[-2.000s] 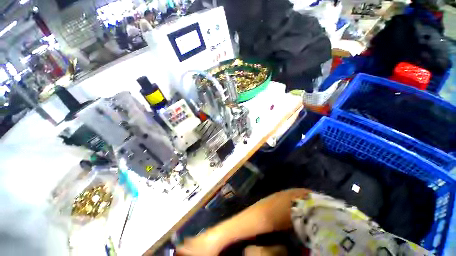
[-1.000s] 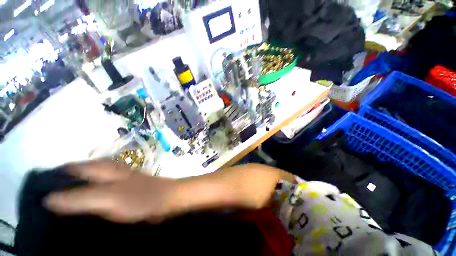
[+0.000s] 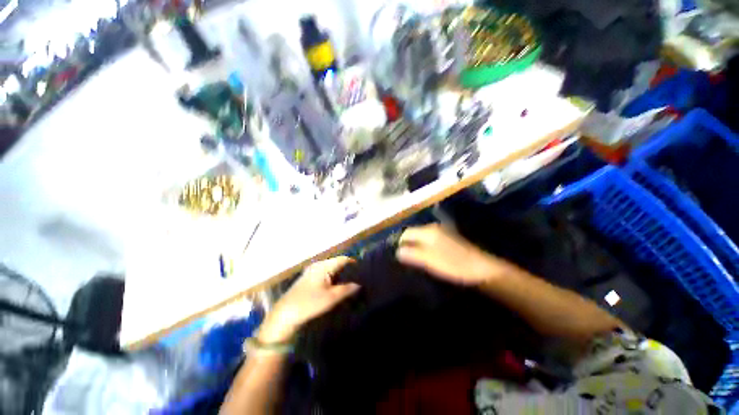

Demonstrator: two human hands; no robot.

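A black garment [image 3: 381, 312] lies on my lap against the table's front edge. My left hand [image 3: 312, 298], with a band at the wrist, rests on its left side, thumb and fingers apart. My right hand [image 3: 442, 253] is at its upper right, fingers bent onto the dark cloth. Blur and dark cloth hide whether either hand grips it. The button sewing machine [image 3: 300, 121] stands on the table beyond my hands, with the feeder mechanism [image 3: 466, 130] to its right.
A wooden edge [image 3: 389, 220] fronts the white table. Loose gold buttons [image 3: 211, 194] lie left of the machine; a green-rimmed button bowl [image 3: 502, 69] stands right. A blue crate [image 3: 660, 235] is at right, a fan [image 3: 24, 304] at far left. A thin dark tool [image 3: 252, 235] lies on the table.
The view has shifted, showing more of the table's left end. My right hand has moved from the left to the upper right of the garment. My left hand has come into view.
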